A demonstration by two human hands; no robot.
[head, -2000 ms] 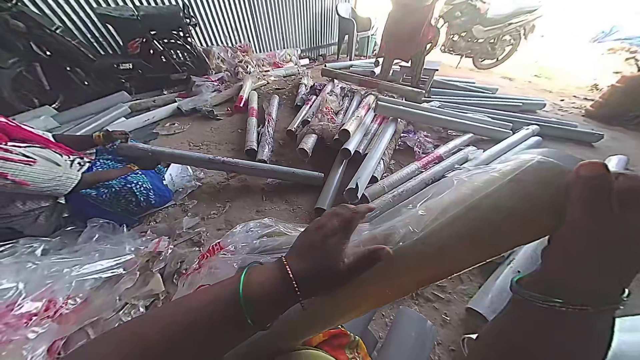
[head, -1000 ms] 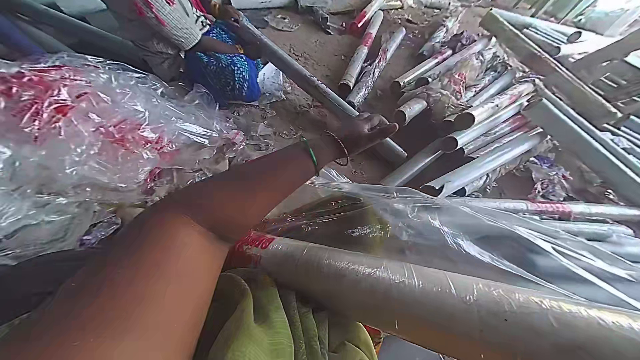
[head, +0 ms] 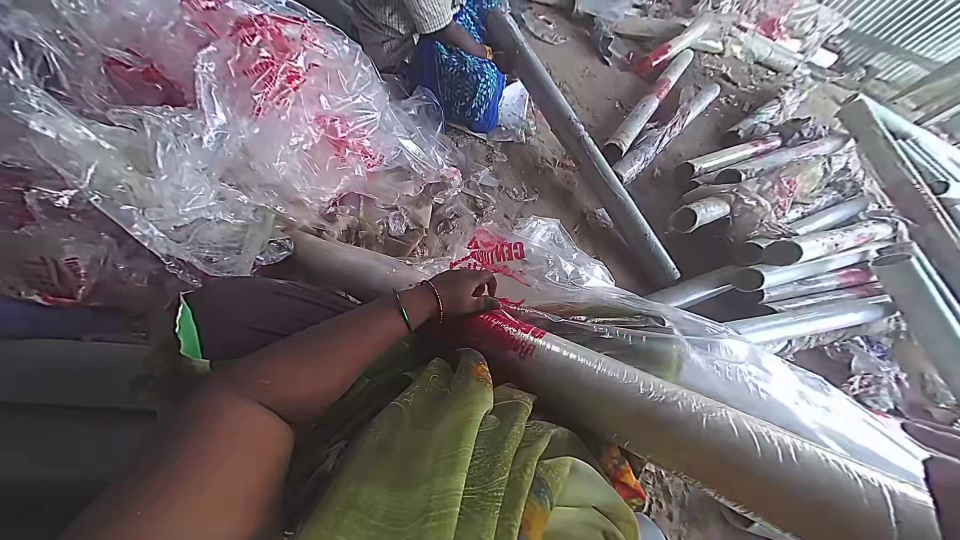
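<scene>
A long grey pipe (head: 675,405) lies slantwise across my lap, over green cloth. Clear plastic film (head: 720,352) with red print clings to part of it and spreads loosely along its far side. My left hand (head: 463,292), with a green bangle and a beaded one at the wrist, pinches the film at the red-printed part, resting against the pipe. At the right edge, dark parts of what looks like my right hand (head: 930,437) show beside the pipe's end; its grip is cut off by the frame.
Crumpled clear and red plastic wrap (head: 300,112) is heaped at upper left. Another person's hand (head: 504,61) is at a second pipe (head: 585,150) ahead. Several pipes (head: 817,247) lie on the dirt ground at right, near a long grey beam (head: 911,180).
My left hand has come back from near the other person's pipe to the film on the pipe across my lap. The view has tilted down and turned since two seconds ago.
</scene>
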